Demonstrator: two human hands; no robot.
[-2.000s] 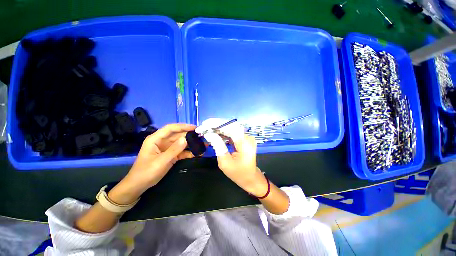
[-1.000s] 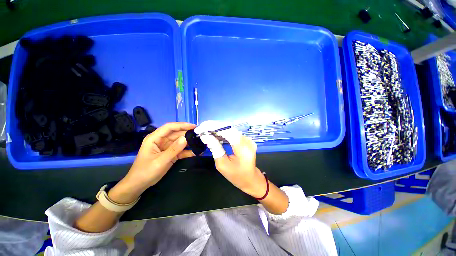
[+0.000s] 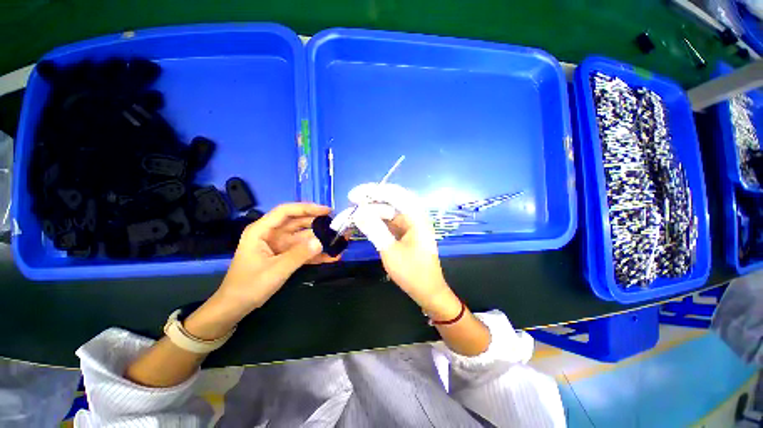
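Observation:
My left hand (image 3: 272,251) is bare and holds a black plastic housing (image 3: 331,237) between thumb and fingers at the near edge of the trays. My right hand (image 3: 401,238), with white coverings on its fingers, pinches a thin metal rod (image 3: 391,170). The rod slants up and right out of the fingers; its lower end is at the housing, but the fingers hide whether it is inserted. Several loose rods (image 3: 489,201) lie in the middle blue tray (image 3: 435,109), and one stands along its left wall. More black housings (image 3: 109,167) are heaped in the left blue tray (image 3: 243,92).
A narrower blue tray (image 3: 590,167) packed with rods (image 3: 644,184) is at the right, with another partly visible beyond it. The dark bench edge (image 3: 284,330) runs in front of me. Small black parts (image 3: 645,42) lie on the green belt (image 3: 502,21) at the back.
The rod in my right hand has tilted from nearly flat to steeper, and my right hand has turned slightly. My left hand keeps the housing. The parts on the belt have moved right.

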